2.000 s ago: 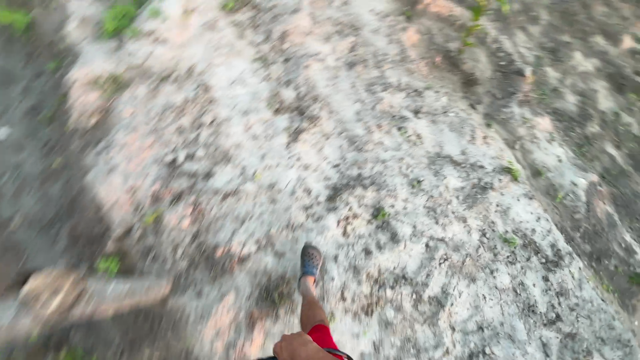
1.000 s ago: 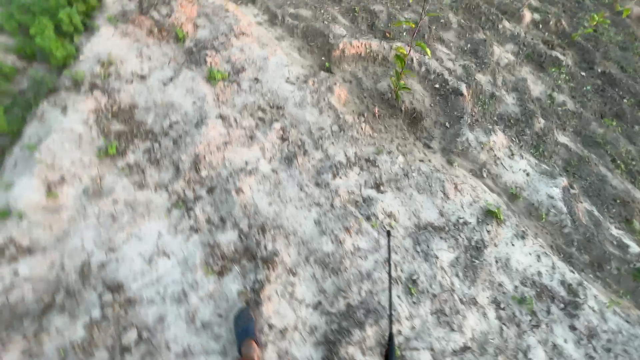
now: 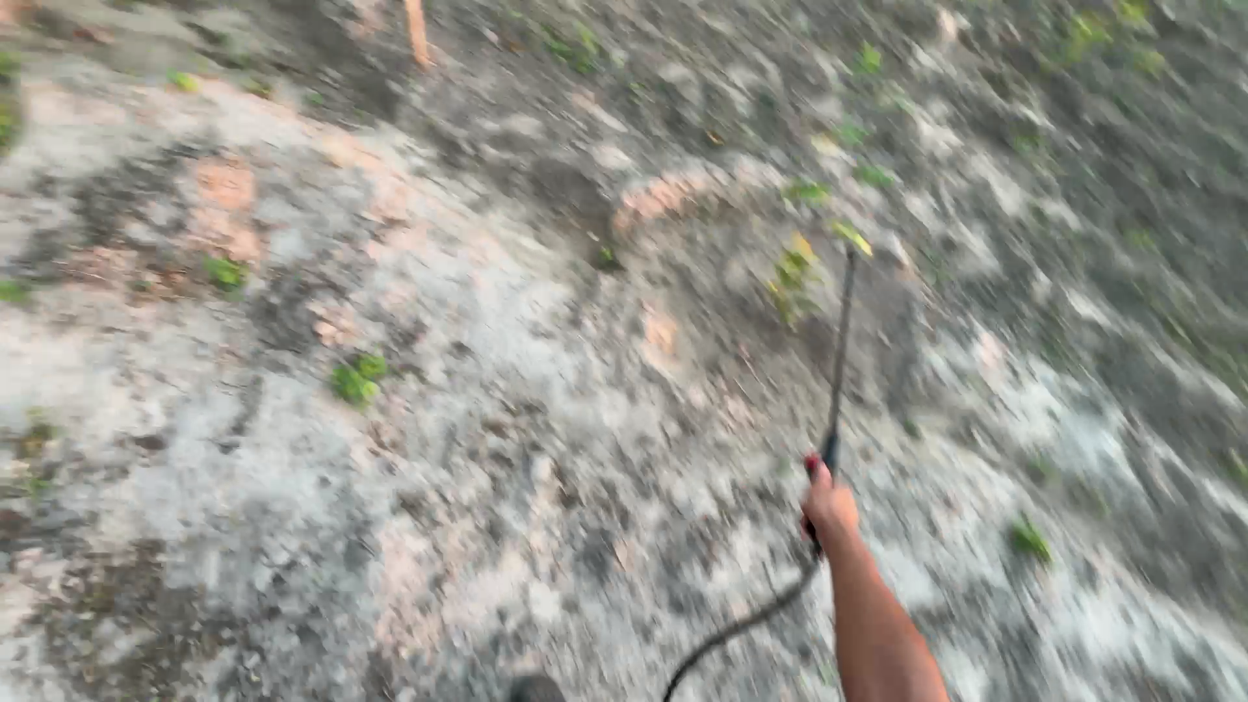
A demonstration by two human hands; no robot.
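Note:
My right hand (image 3: 831, 509) is closed around the dark handle of a spray wand (image 3: 842, 361), near a small red part. The thin black wand points up and away, its tip beside the yellow-green leaves of a small plant (image 3: 796, 278); whether they touch is unclear. From the handle a black hose (image 3: 746, 622) curves down to the bottom edge. No spray can be made out in the blur. My left hand is out of view.
Uneven pale soil (image 3: 487, 390) slopes toward darker, rough ground on the right. Small green weeds (image 3: 358, 380) are scattered about. A thin wooden stake (image 3: 417, 34) stands at the top, and a dark shoe tip (image 3: 535, 688) shows at the bottom edge.
The wand, lower in the view one second ago, now reaches up to the plant's leaves. My right hand and forearm have come into sight with it. The view has shifted.

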